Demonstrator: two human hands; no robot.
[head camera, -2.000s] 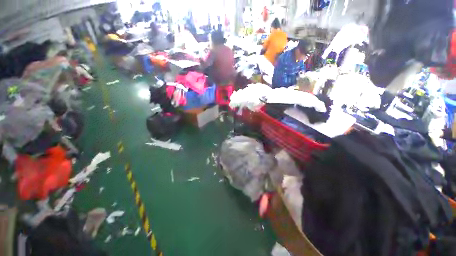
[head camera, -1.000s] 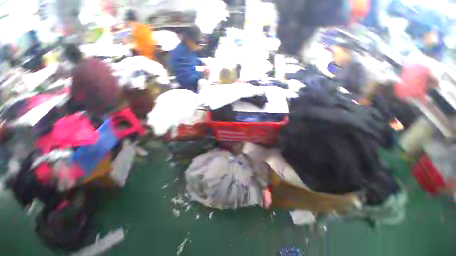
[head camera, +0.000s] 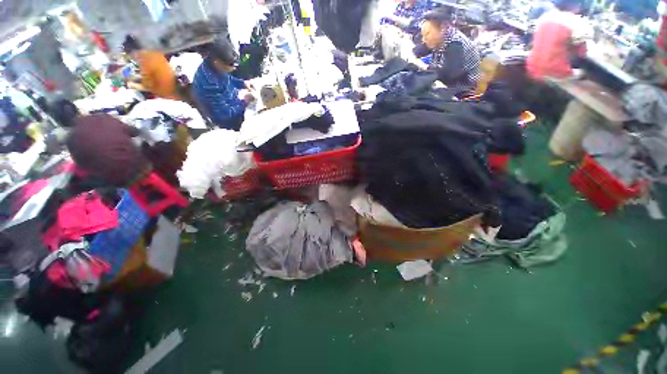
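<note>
Neither of my hands is in the picture. Nearest in front of me is a large heap of black cloth (head camera: 428, 164) piled over a brown container (head camera: 417, 241). A grey cloth bundle (head camera: 298, 239) sits on the green floor to its left. A red perforated crate (head camera: 311, 169) behind the bundle holds dark cloth, with white cloth and a white board on top. A green sack (head camera: 537, 245) with dark cloth in it lies at the right of the heap.
Pink cloth (head camera: 86, 215) and a blue crate (head camera: 121, 232) stand at left. A red crate (head camera: 603, 182) with grey cloth stands at right. Several people sit at sewing tables behind. White scraps lie on the green floor (head camera: 409, 321). A yellow-black line (head camera: 622, 340) crosses the lower right.
The view has turned right from the aisle to the black heap, which has shifted from the right side towards the middle. The picture is sharper than a second ago. No hand appears in any frame.
</note>
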